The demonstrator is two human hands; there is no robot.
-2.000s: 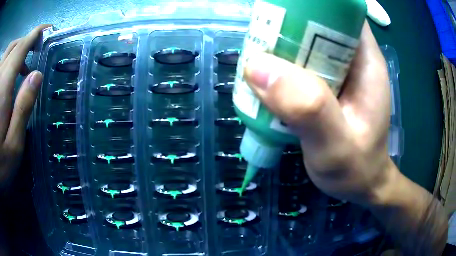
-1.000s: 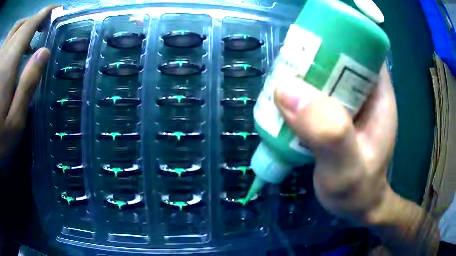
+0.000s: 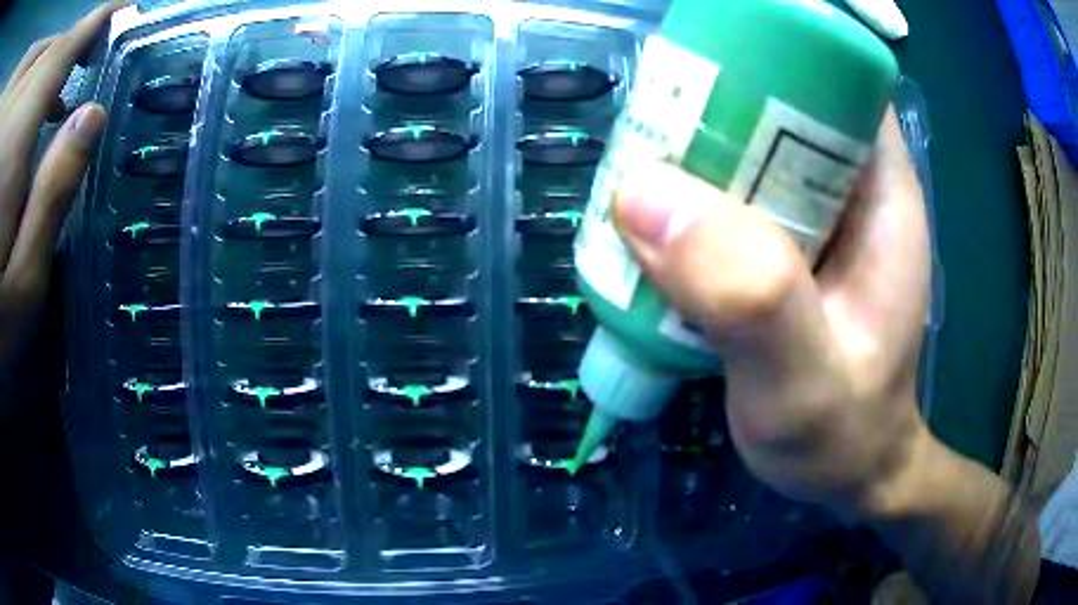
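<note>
My right hand (image 3: 792, 319) is closed around a green squeeze bottle (image 3: 774, 83) with white labels, tilted nozzle down. Its pale green nozzle (image 3: 595, 440) has its tip at the lowest visible part in the fourth channel. A clear plastic tray (image 3: 337, 272) holds rows of small round dark parts (image 3: 420, 461) with shiny edges. Many parts bear small bright green dabs. My left hand (image 3: 53, 166) rests at the tray's upper left edge, fingers apart, cut off by the picture's edge. My right hand and the bottle hide much of the tray's right side.
A smooth white object (image 3: 877, 14) lies beyond the bottle at the top. Layered brown cardboard (image 3: 1040, 296) stands at the right. A bright blue edge (image 3: 1046, 53) shows at the upper right. A dark green surface (image 3: 975, 201) lies under the tray.
Compared with two seconds ago, the nozzle tip has passed from the second-lowest visible part of the fourth channel to the lowest. The tray sits higher in the view.
</note>
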